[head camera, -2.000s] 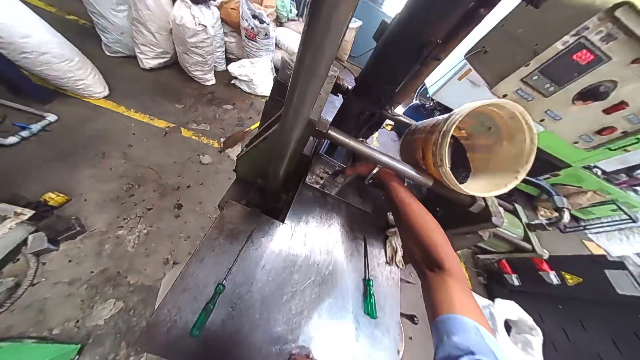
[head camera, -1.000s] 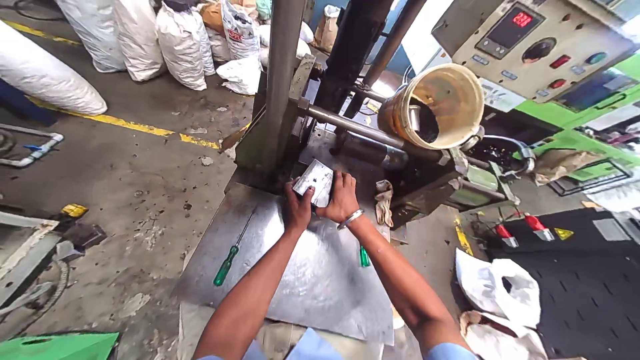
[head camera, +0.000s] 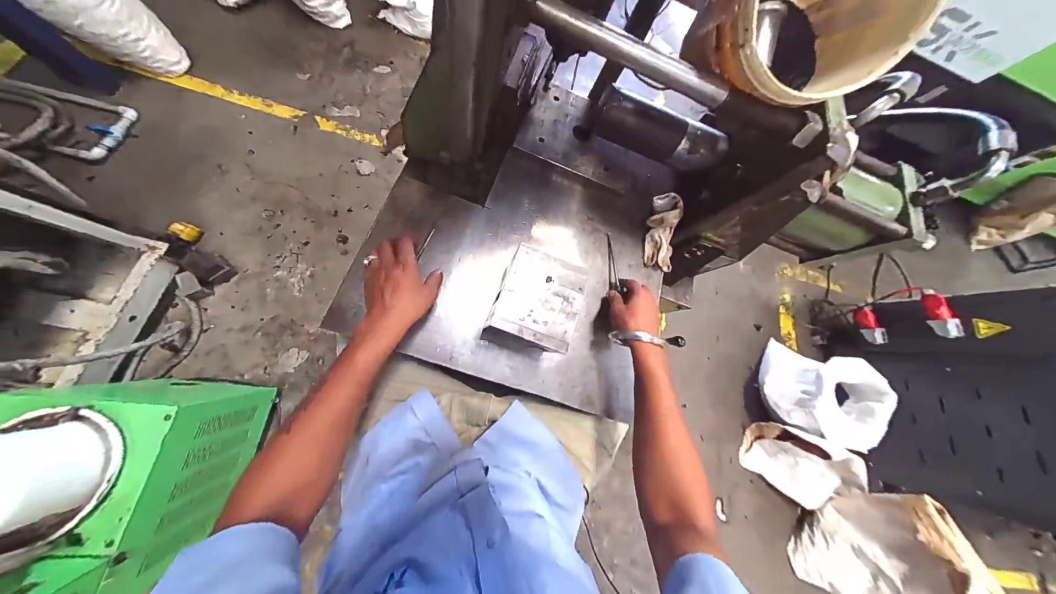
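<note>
A rectangular metal block (head camera: 540, 299) with small holes lies flat on the sheet-metal table (head camera: 462, 338), between my hands. My right hand (head camera: 634, 307) is closed around the green handle of a screwdriver (head camera: 612, 262), its shaft pointing away from me. At the left part of the table my left hand (head camera: 399, 282) rests with fingers apart; a thin screwdriver shaft (head camera: 426, 242) shows beside its fingertips, and the handle is hidden under the hand. A crumpled work glove (head camera: 662, 231) lies at the table's right edge.
Beyond the table stands a machine with a steel column (head camera: 454, 82), a horizontal bar (head camera: 631, 51) and a dirty plastic bucket (head camera: 813, 49). A green machine housing (head camera: 198, 462) is at lower left. White sacks (head camera: 825, 396) lie on the floor at right.
The metal block, held in both hands a second ago, now lies on the table. My hands have moved apart, the right one onto a screwdriver. The view has shifted.
</note>
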